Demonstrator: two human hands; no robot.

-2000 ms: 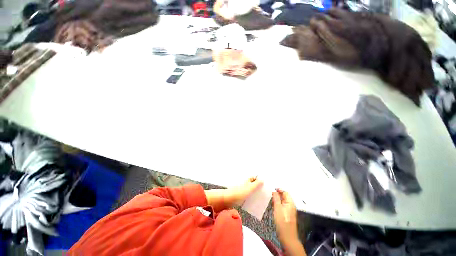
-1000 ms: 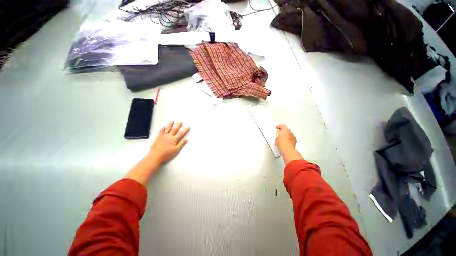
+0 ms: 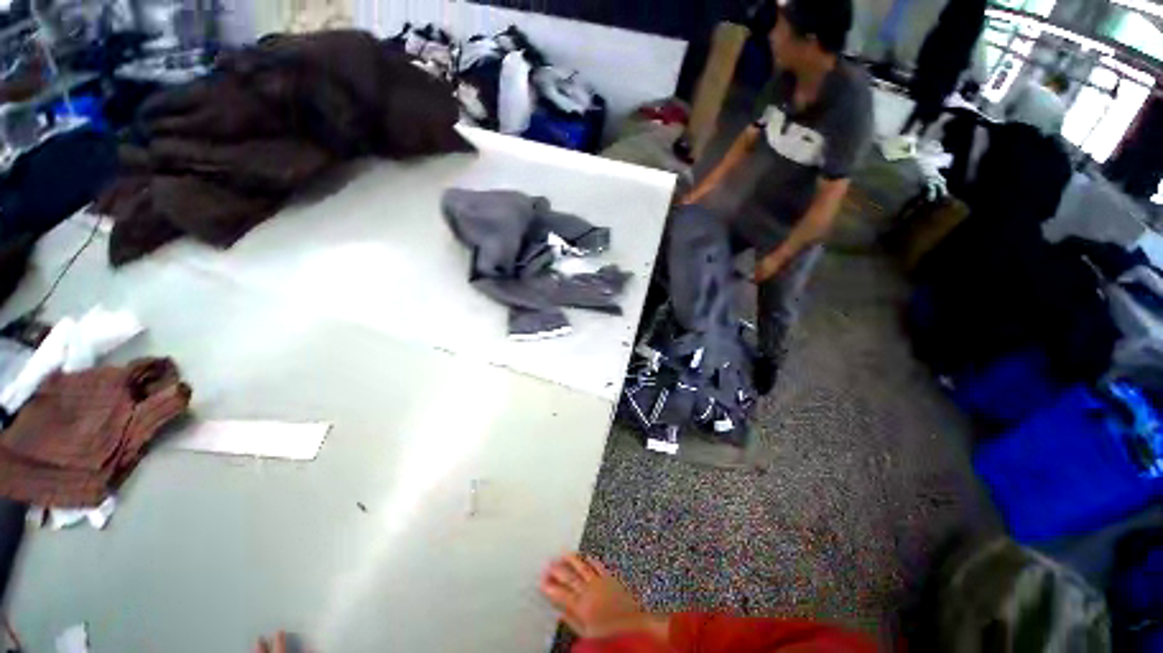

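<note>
A white template strip point(image 3: 262, 438) lies flat on the pale grey-green table point(image 3: 383, 549), beside the rust-red checked cloth point(image 3: 87, 434). My right hand point(image 3: 597, 597) rests at the table's right edge near the bottom, with nothing visible in it. Only blurred fingertips of my left hand point(image 3: 272, 643) show at the bottom rim; the rest is cut off. Small dark grey pieces with white edges point(image 3: 517, 249) lie crumpled at the far right of the table.
Dark brown garments point(image 3: 274, 121) are heaped at the far left. A person point(image 3: 810, 147) stands beyond the table's right edge, holding dark grey pieces point(image 3: 699, 300). Blue bins point(image 3: 1065, 459) and dark heaps stand on the right. A stool-like camouflage-patterned shape point(image 3: 1014, 600) is at the lower right.
The view has swung right, bringing the person and floor into sight. My right hand has left the white strip and is at the table edge. My left hand is now mostly out of view.
</note>
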